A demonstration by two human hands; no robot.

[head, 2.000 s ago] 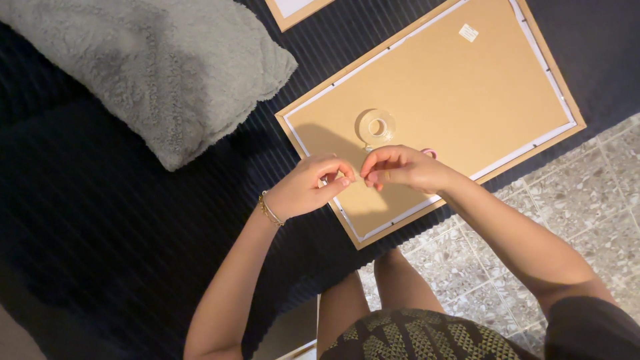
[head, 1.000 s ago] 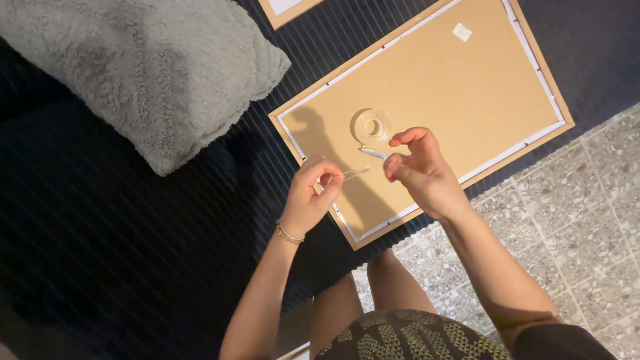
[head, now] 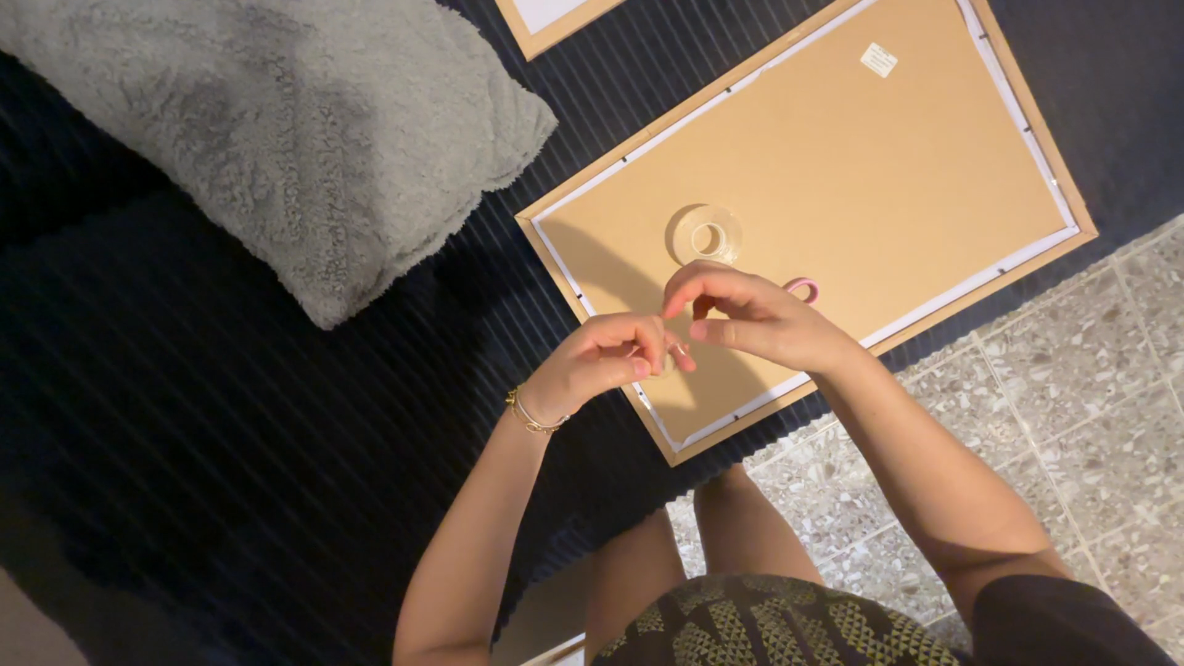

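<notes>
My left hand (head: 610,356), with bracelets at its wrist, has thumb and fingers pinched on a small clear piece of tape (head: 668,359). Close beside it on the right is my right hand (head: 749,319), thumb and index finger apart; whether it touches the tape is unclear. Both hands are over the lower left of a large wooden picture frame (head: 832,176), which lies back side up. A roll of clear tape (head: 709,235) rests on the frame's brown backing just above my right hand. From behind that hand shows a pink handle loop (head: 803,289); the rest of it is hidden.
A dark ribbed cover (head: 231,444) lies under the frame. On it, a fluffy grey cushion or blanket (head: 305,139) is at the upper left. Part of another wooden frame (head: 555,32) shows at the top edge. Speckled floor tiles (head: 1082,398) are at the lower right.
One second ago my right hand was farther from my left and held a thin metal item, apparently scissors; now the hands are close together and the pink loop lies on the backing.
</notes>
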